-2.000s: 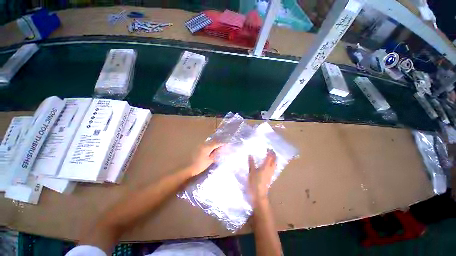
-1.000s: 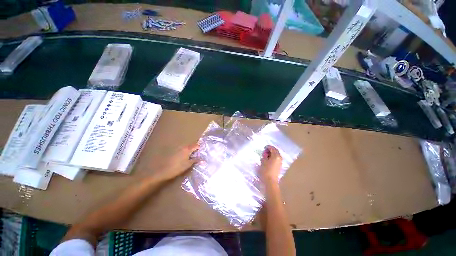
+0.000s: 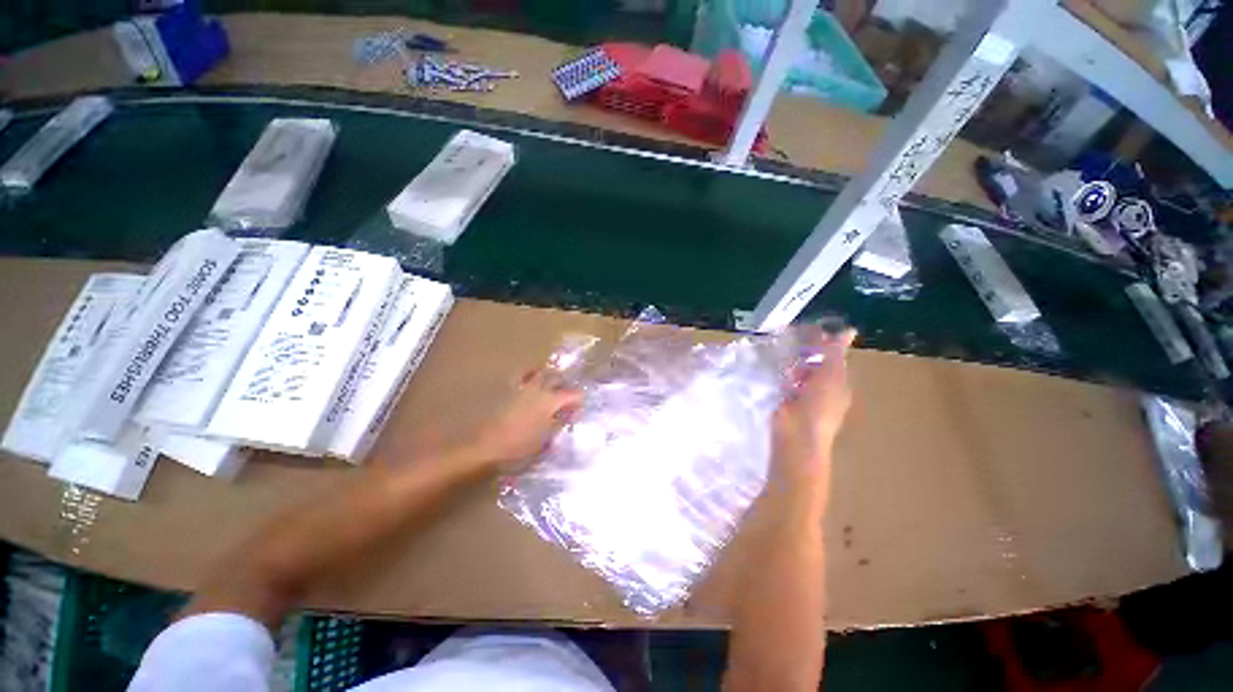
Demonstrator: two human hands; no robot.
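Observation:
A stack of shiny clear poly bags (image 3: pixel 649 460) lies on the cardboard bench cover (image 3: pixel 947 473) in front of me. My left hand (image 3: pixel 541 412) is at the stack's left edge, with a bit of crinkled film at its fingers; its grip is unclear. My right hand (image 3: pixel 822 385) is at the stack's upper right corner, blurred, with film at its fingertips; I cannot tell whether it grips it. A pile of white toothbrush cartons (image 3: pixel 304 345) lies on the bench to the left, unbagged.
Bagged boxes (image 3: pixel 454 185) lie on the green conveyor belt (image 3: pixel 636 203) beyond the bench. A slanting white post (image 3: pixel 879 176) stands at the belt's near edge. More shiny film (image 3: pixel 1183 473) lies at the bench's right end. A red tray (image 3: pixel 676 95) is on the far bench.
My right hand has moved right and away from me, from the middle of the bags to their upper right corner. My left hand has shifted slightly right. Bagged boxes on the belt have shifted left.

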